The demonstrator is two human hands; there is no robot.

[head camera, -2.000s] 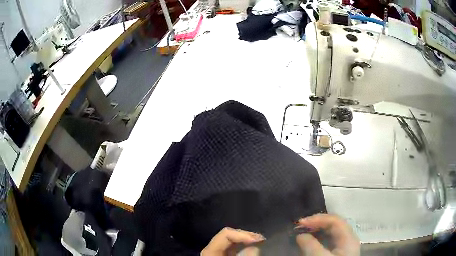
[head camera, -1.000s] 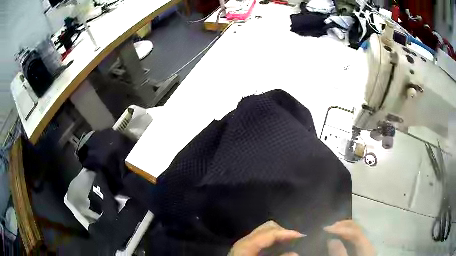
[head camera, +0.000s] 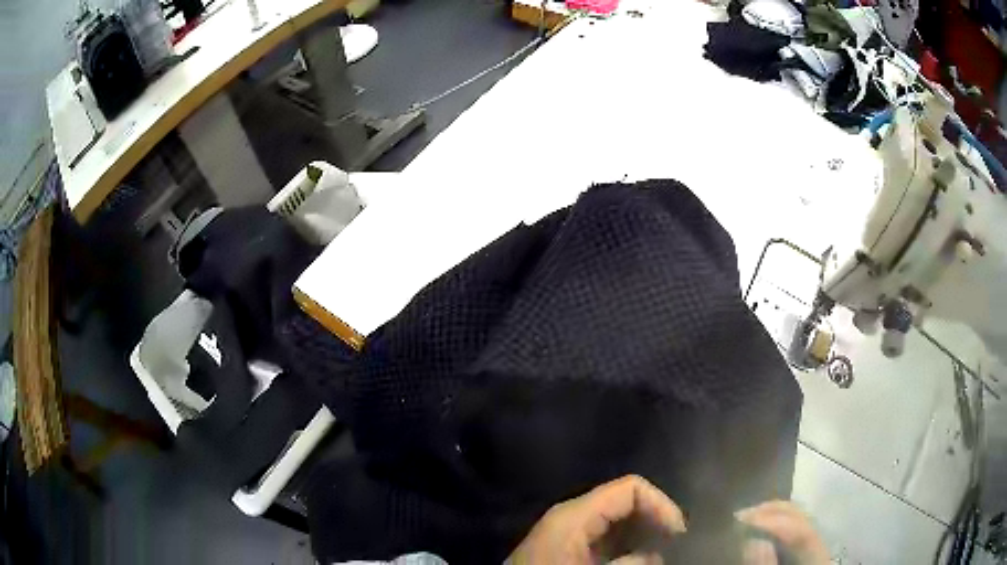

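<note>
A large dark garment (head camera: 618,298) with a waffle texture lies over the white table's front part and hangs down towards the lap. My left hand (head camera: 607,524) is at the bottom edge, thumb and fingertips pinched on the garment's smooth dark near part. My right hand (head camera: 786,532) is just right of it, also pinching the dark cloth, blurred and cut off by the frame's edge. The cloth between the fingertips is too dark and blurred to make out an edge.
The sewing machine head (head camera: 911,210) stands at right, its presser foot (head camera: 817,340) beside the garment. Shears (head camera: 966,513) lie at far right. A cloth pile (head camera: 762,44) is at the back. A white basket (head camera: 166,364) with dark garments is below left.
The view has swung left and down, so the machine sits further right and the basket shows more. Both hands stay on the garment at the bottom.
</note>
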